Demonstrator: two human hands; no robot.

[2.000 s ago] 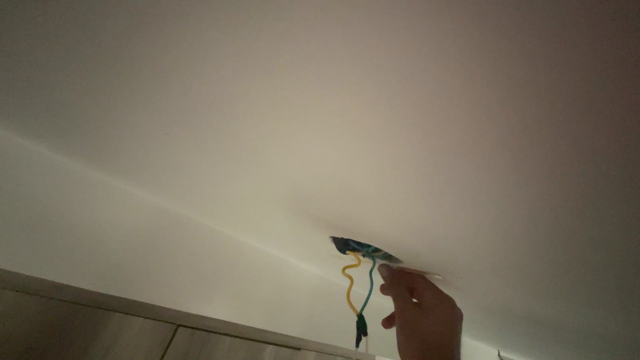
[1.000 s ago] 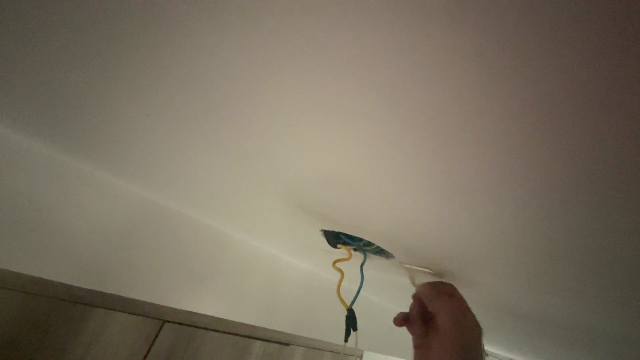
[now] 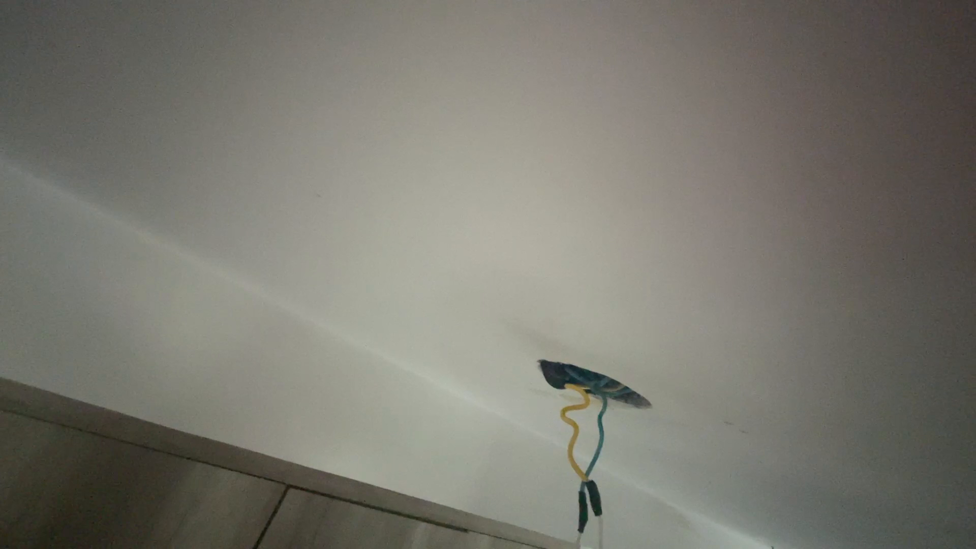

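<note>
Neither my left hand nor my right hand shows at this moment. A round hole (image 3: 595, 381) in the pale ceiling (image 3: 473, 191) has dark edges and several wires bunched inside. From it hang a wavy yellow wire (image 3: 572, 442) and a blue-green wire (image 3: 600, 435). Their lower ends come together at two dark taped joints; one joint (image 3: 582, 511) hangs on the left, the other (image 3: 595, 498) on the right. Thin whitish leads (image 3: 600, 531) run down from the joints and leave the view at the bottom.
The pale upper wall (image 3: 229, 358) meets the ceiling along a slanting line. Below it, a trim strip (image 3: 229, 467) tops large grey tiles (image 3: 137, 480) at the lower left. Small dark marks (image 3: 736, 427) show on the ceiling right of the hole.
The one hand that was beside the hole, and then by a thin pale piece to its right, has left the view. That pale piece no longer shows.
</note>
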